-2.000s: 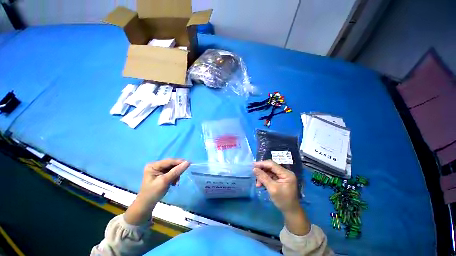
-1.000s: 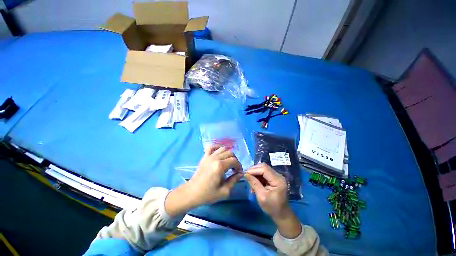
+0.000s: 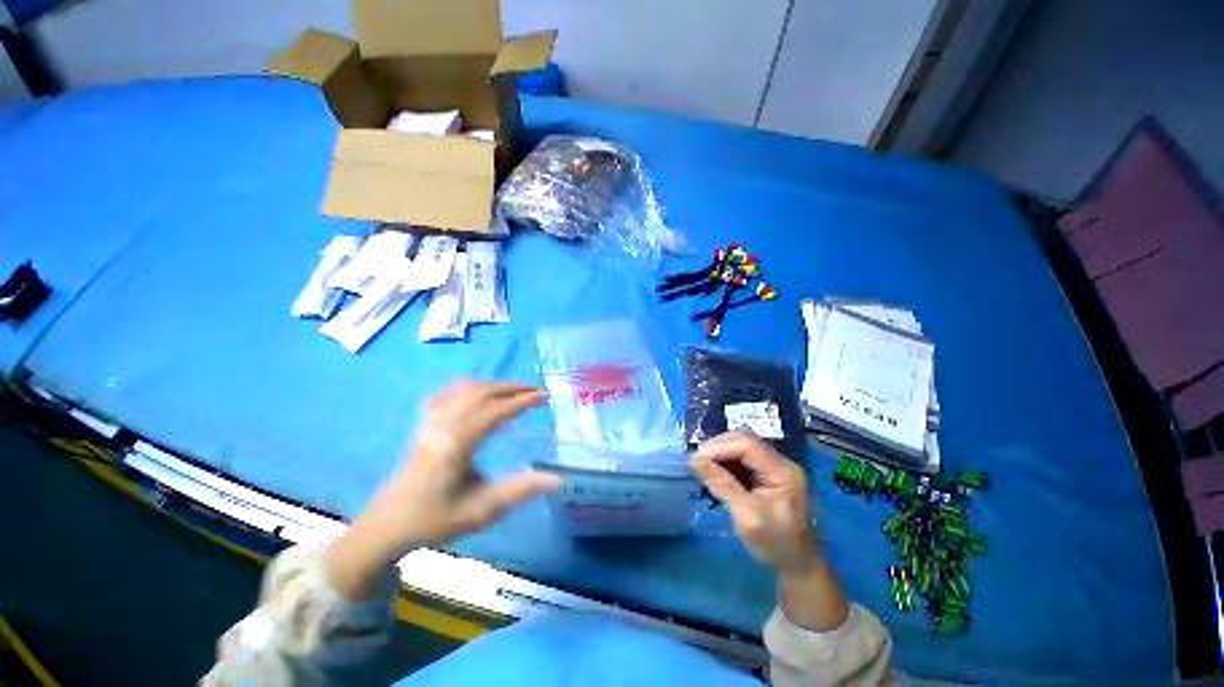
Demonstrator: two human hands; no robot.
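A clear zip-lock bag (image 3: pixel 624 502) with a white booklet inside hangs or lies in front of me, in front of the flat pile of clear bags with red print (image 3: pixel 607 385). My right hand (image 3: pixel 762 499) pinches the top right corner of the bag between thumb and fingers. My left hand (image 3: pixel 450 470) is at the bag's left side, slightly blurred, with thumb and fingers spread apart and nothing seen in it. Other contents of the bag cannot be made out.
Black-filled bag (image 3: pixel 725 387), manuals (image 3: pixel 870 383) and green batteries (image 3: pixel 933 544) are at right. Cables (image 3: pixel 725 275) lie beyond. White sleeves (image 3: pixel 376 289), an open carton (image 3: pixel 410 181) and a crumpled clear bag (image 3: pixel 577 188) stand farther back. A black object (image 3: pixel 20 290) is far left.
My hands were together at the bag's top edge one second ago. My left hand has moved left and opened. My right hand has moved slightly right, and the bag's front shows again.
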